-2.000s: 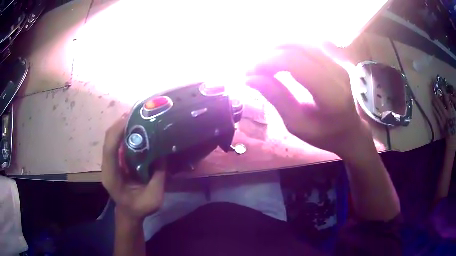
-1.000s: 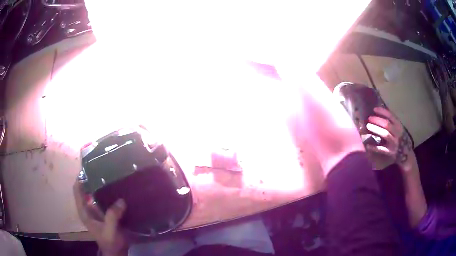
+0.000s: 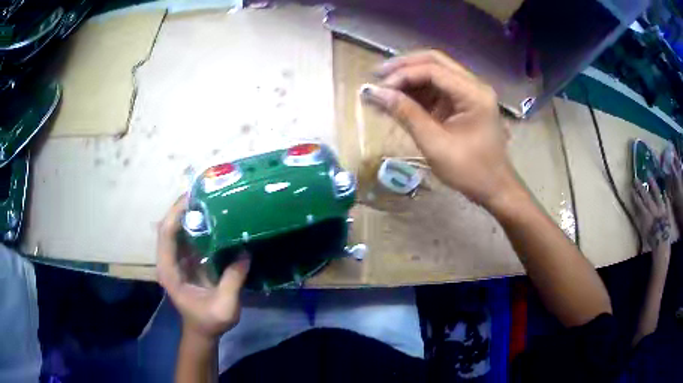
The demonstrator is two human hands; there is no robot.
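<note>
My left hand holds the glossy green car-shaped housing at its left side, thumb at the dark open recess. The end facing up shows two red lamp lenses and silver-white round lamps at the corners. A small white knob sticks out at the right. My right hand is raised over the bench, right of the housing, pinching a small silver-white piece at its fingertips; its exact shape is unclear. The whitish glue dish lies below that hand, with thin sticks beside it.
An open carton stands at the back right. Green housings lie at the far left edge. Another person's hand is on a green housing at far right. A dark cable crosses the right side. Stained cardboard covers the bench.
The glare has faded. My right hand has come back from the bright back area with a small piece. The housing has moved up and right, its red lenses showing again. The other person's hand has moved right.
</note>
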